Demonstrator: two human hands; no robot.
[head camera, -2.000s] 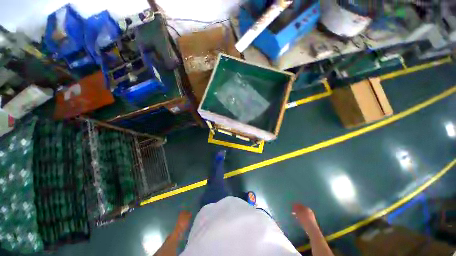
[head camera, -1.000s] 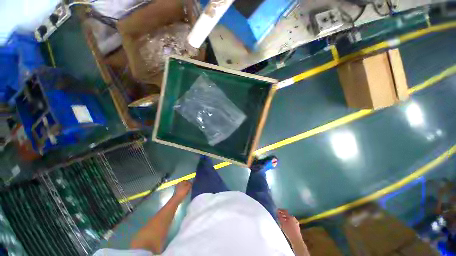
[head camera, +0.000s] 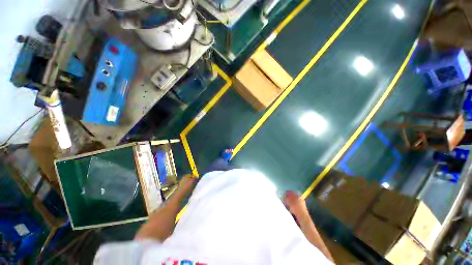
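A green-lined open box (head camera: 66, 195) with a pale rim stands at the lower left. A clear plastic bag (head camera: 111, 181) lies flat inside it. My left hand (head camera: 188, 182) hangs at my left side, to the right of this box; it is small and blurred, and no held thing shows. My right hand (head camera: 294, 201) hangs at my right side over the floor; its fingers look partly curled, and no held thing can be made out. Neither hand visibly touches the box.
A brown carton (head camera: 263, 78) stands on the floor by the yellow aisle line. A bench (head camera: 142, 92) with a blue device (head camera: 109, 83) is at the upper left. Large brown cartons (head camera: 385, 215) lie at the lower right. A blue plastic stool (head camera: 444, 70) is at the upper right.
The view has turned and moved along the aisle. The green-lined box has shifted from the centre to the lower left, the floor carton toward the centre. The board trolley has left the view.
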